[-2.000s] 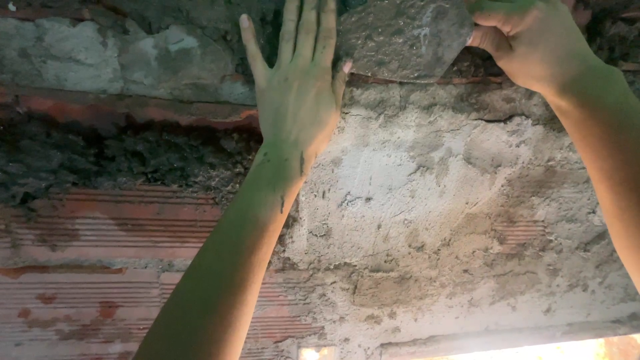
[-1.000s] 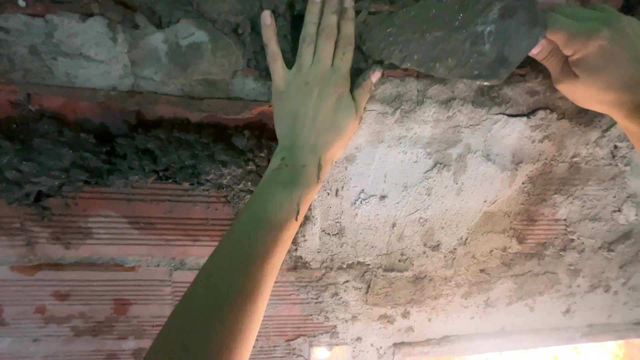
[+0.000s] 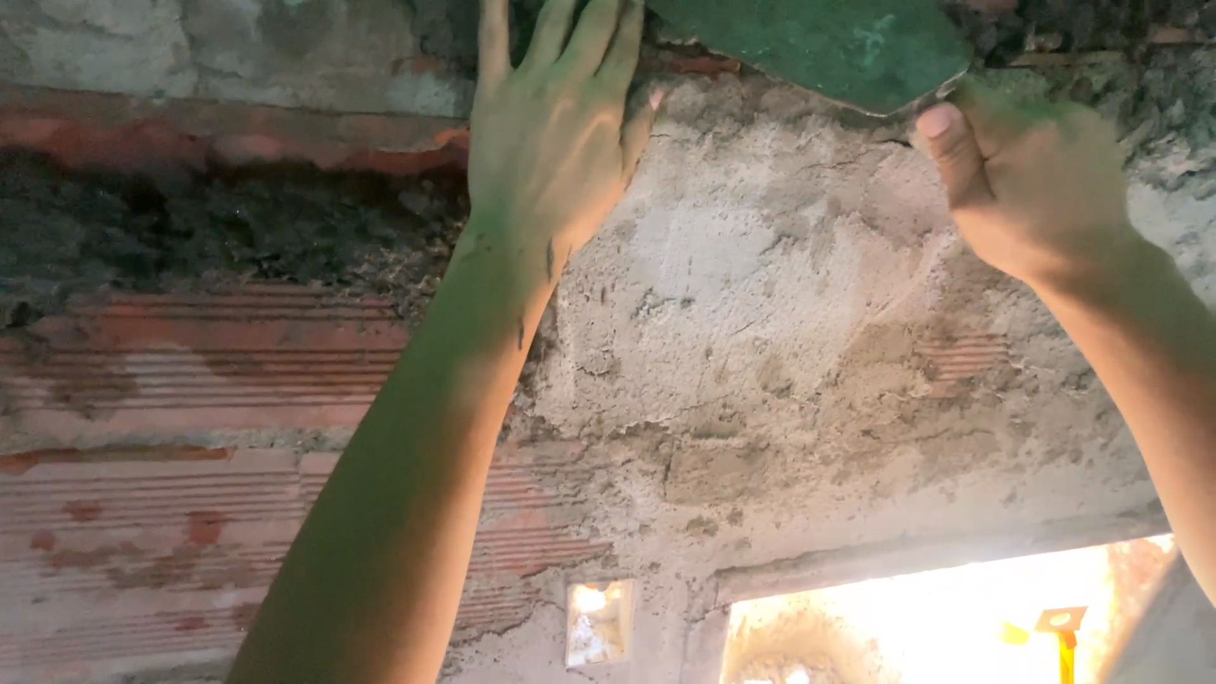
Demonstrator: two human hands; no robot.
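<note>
My left hand [image 3: 560,123] lies at the top of the wall with its palm toward the surface and its fingers spread; its fingertips run out of the frame. Dark smears mark the wrist. To its right, my right hand [image 3: 1026,180] is closed on a trowel, whose broad metal blade [image 3: 845,47] spans the top edge between the hands. The handle is hidden by the fingers. Below the hands is a wall with rough grey mortar [image 3: 741,275], and dark wet-looking mortar [image 3: 218,218] lies in a recess left of my left wrist.
Ribbed red hollow bricks [image 3: 152,532] are exposed at the lower left. A small square hole [image 3: 599,622] opens low in the wall. Beside it, at the lower right, is a brightly lit opening [image 3: 912,627] with a yellow object [image 3: 1064,641] in it. A reddish brick edge [image 3: 237,142] runs above the dark mortar.
The trowel blade now looks green and shows its face differently than a second ago, and sits higher in view. My left hand keeps its spread pose against the wall. The view has shifted slightly.
</note>
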